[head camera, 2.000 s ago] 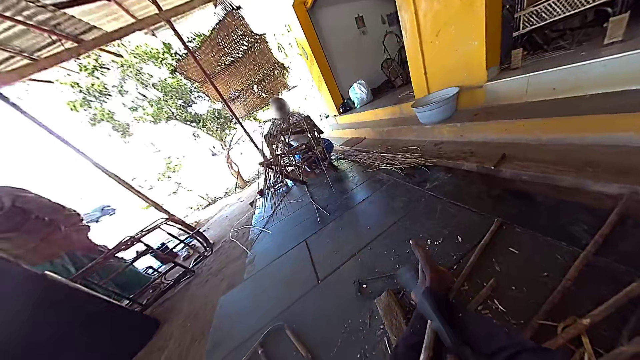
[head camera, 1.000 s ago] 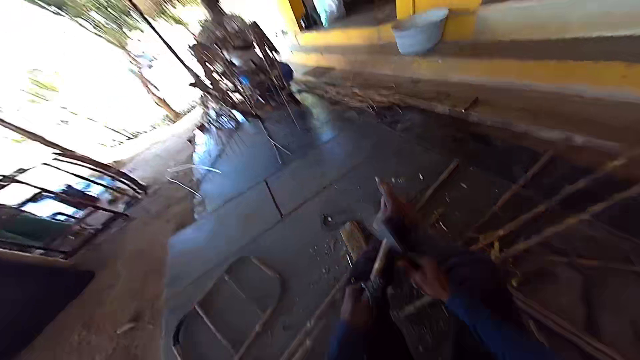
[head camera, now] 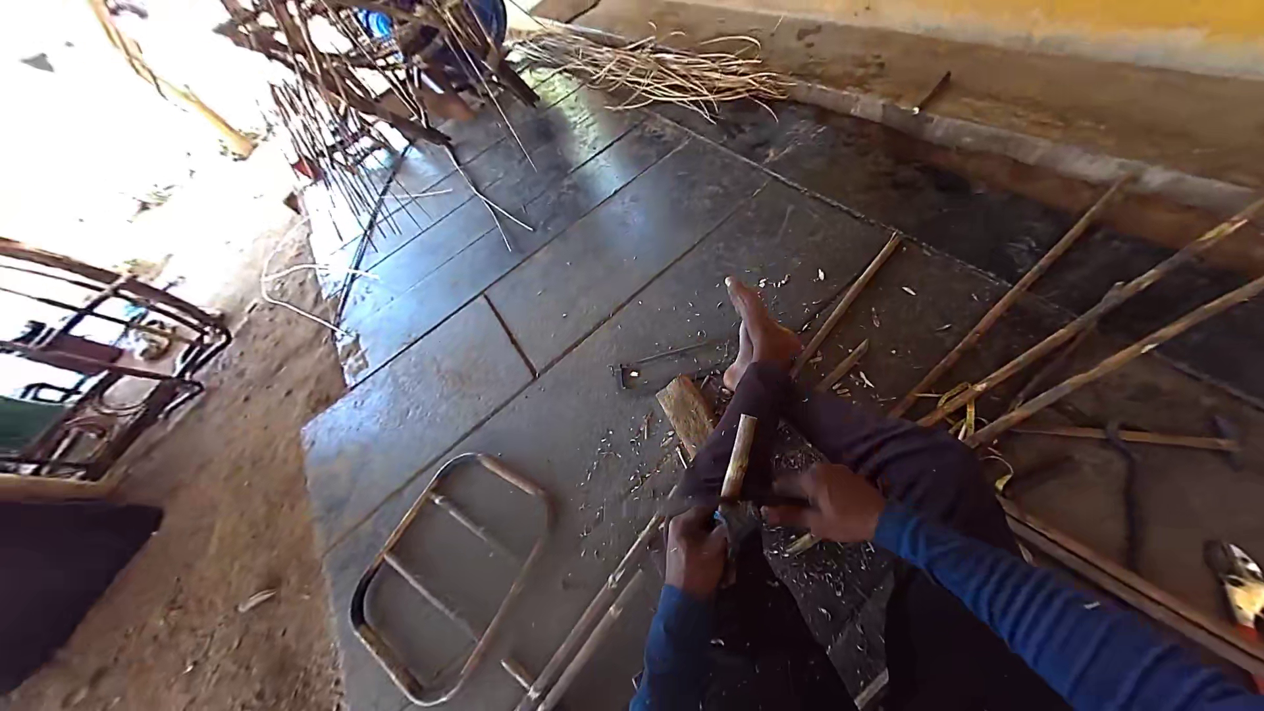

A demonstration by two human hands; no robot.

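Observation:
A short pale piece of cane or wooden stick (head camera: 740,456) stands up over my lap. My left hand (head camera: 697,555) is closed around something dark at the stick's lower end; which part it grips is unclear. Just to the right, my right hand (head camera: 832,504) reaches toward the stick with its fingers partly curled, blurred and partly hidden, so its hold cannot be told. Pale shavings lie on my dark trousers and on the floor. A wood block (head camera: 685,415) rests beside my bare foot (head camera: 758,331).
A bent cane frame (head camera: 541,506) lies on the stone-slab floor at left. Long poles (head camera: 1096,306) lie at right, with pliers (head camera: 1236,583) near the right edge. Thin cane strips (head camera: 662,74) are heaped by the step. A person (head camera: 449,59) sits behind sticks at the top.
The view has tilted down and closer to my lap. Both hands now show over my lap, whereas two seconds ago they were hardly visible.

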